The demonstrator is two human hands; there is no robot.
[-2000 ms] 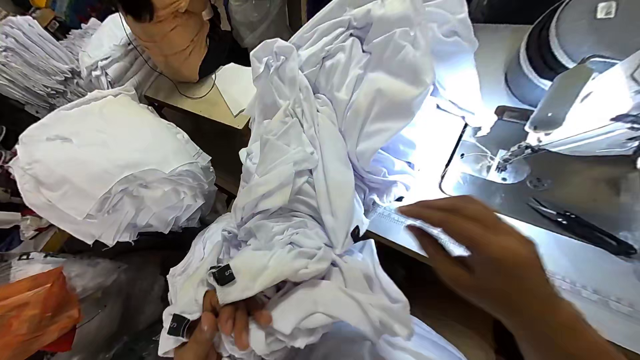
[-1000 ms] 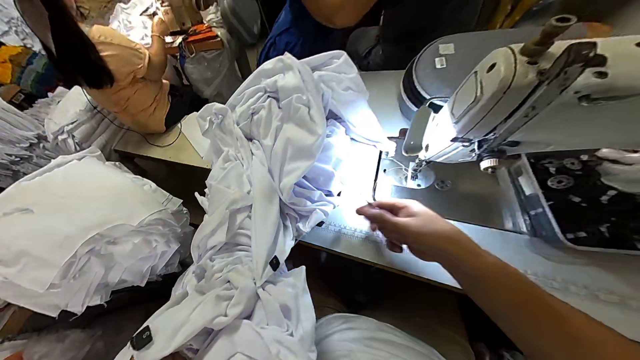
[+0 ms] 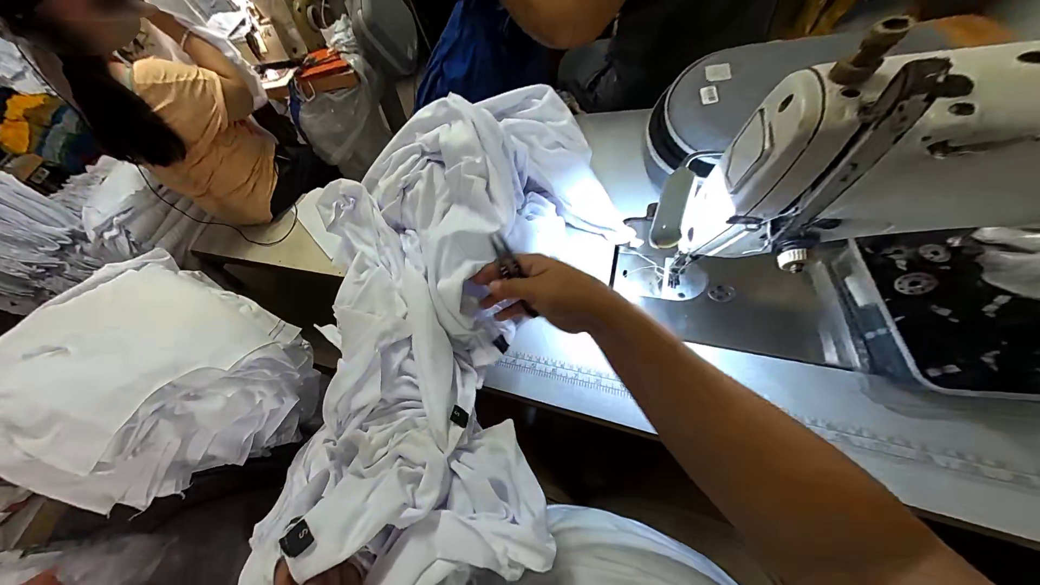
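My right hand (image 3: 561,294) holds dark thread snips (image 3: 512,272), with the blades pointing up and left over the white garments. The crumpled white garments (image 3: 422,309) lie bunched from the sewing table down toward my body, with several small black labels (image 3: 297,536) on them. At the bottom edge, my left hand (image 3: 321,574) is mostly hidden under the cloth by the lowest label; its fingers grip the garment there. To the right of my right hand stands a sewing machine (image 3: 780,154), its lamp lit over the needle plate (image 3: 662,276).
A stack of white cut fabric (image 3: 138,366) stands at the left. A measuring tape strip (image 3: 561,374) runs along the table's front. A tray of bobbins (image 3: 918,301) lies at the right, a grey round container (image 3: 731,97) behind. A person in a peach shirt (image 3: 203,138) sits at the upper left.
The snips lay on the table at the right two seconds ago; now they are in my right hand, which has moved left from near the needle plate to the cloth. The view has shifted right.
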